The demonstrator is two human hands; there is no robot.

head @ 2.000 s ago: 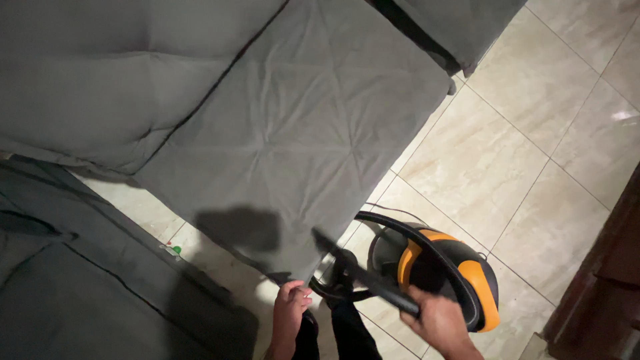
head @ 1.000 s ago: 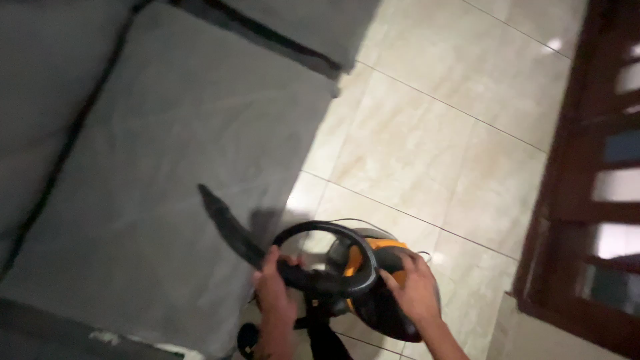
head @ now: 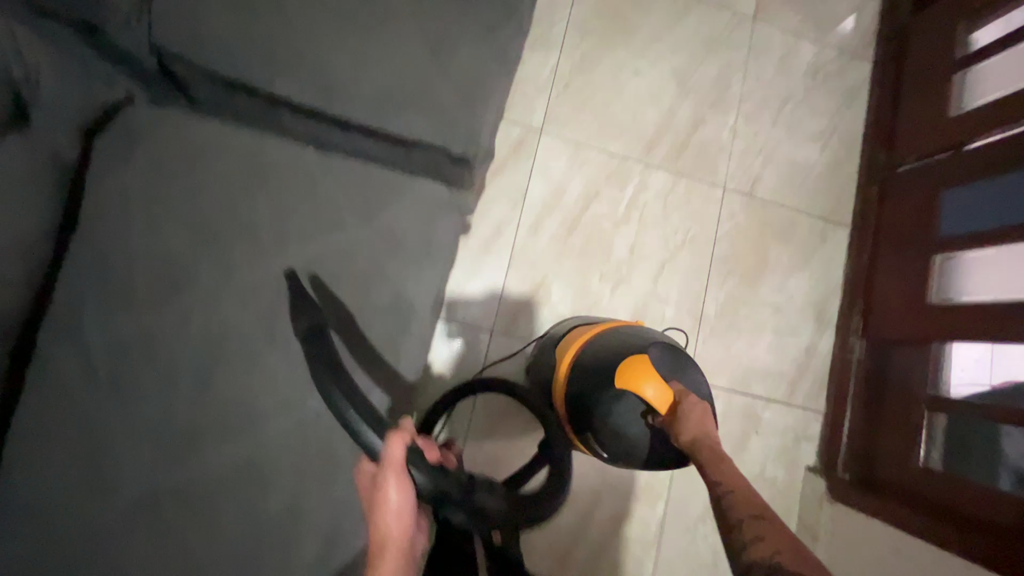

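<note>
At the lower middle, my left hand [head: 396, 488] is closed around the black curved wand of a vacuum cleaner [head: 340, 400], whose narrow tip points up and left over a grey sofa seat [head: 224, 336]. From the wand's lower end a black hose [head: 560, 472] loops round toward the machine. The black and orange canister vacuum cleaner [head: 600, 416] is on the tiled floor to the right of the sofa. My right hand [head: 686, 420] grips the orange handle [head: 644, 382] on top of it; the fingertips are partly hidden.
Another grey sofa section [head: 344, 64] lies beyond a dark gap at the upper left. Pale floor tiles [head: 616, 232] run between the sofa and a dark reddish-brown wooden frame [head: 888, 320] with panes on the right. A thin cord [head: 512, 354] trails beside the canister.
My right hand, on the wand in the oldest frame and at the canister one second ago, now grips its orange handle. My left hand has taken hold of the wand. The view has shifted right.
</note>
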